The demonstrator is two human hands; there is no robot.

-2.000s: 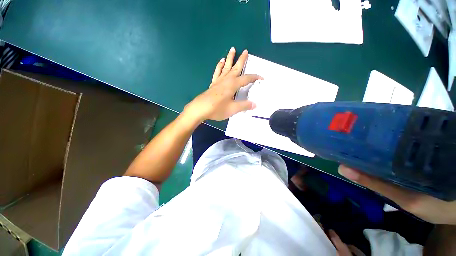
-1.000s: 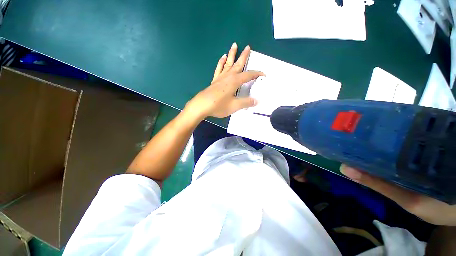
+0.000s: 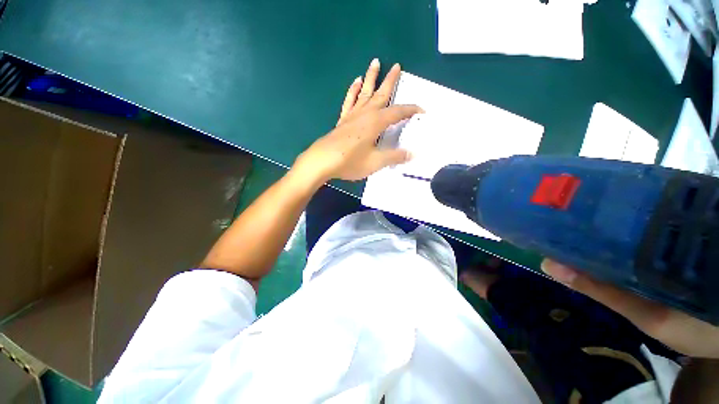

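A flat white panel [image 3: 481, 126] lies at the near edge of the green table. My left hand [image 3: 359, 142] rests on its left side with the fingers spread and the thumb and index finger on the panel. A dark blue drill driver [image 3: 607, 209] with a red switch comes in from the right. Its thin dark bit points left, over the panel near my left thumb. Whether the bit touches the panel cannot be told. My right hand [image 3: 631, 304] is under the drill, partly hidden by it, and holds it. No screw can be made out at the tip.
Another white panel [image 3: 511, 30] lies beyond the work. A smaller white piece [image 3: 616, 136] and leaning white panels [image 3: 661, 38] are at the right. An open cardboard box [image 3: 165, 237] stands below the table edge at the left. Part of a person shows under the table at the lower right.
The view has shifted slightly, so the table things sit a little higher and further right. My hands and the drill keep nearly the same place on the panel. The person at the lower right has moved.
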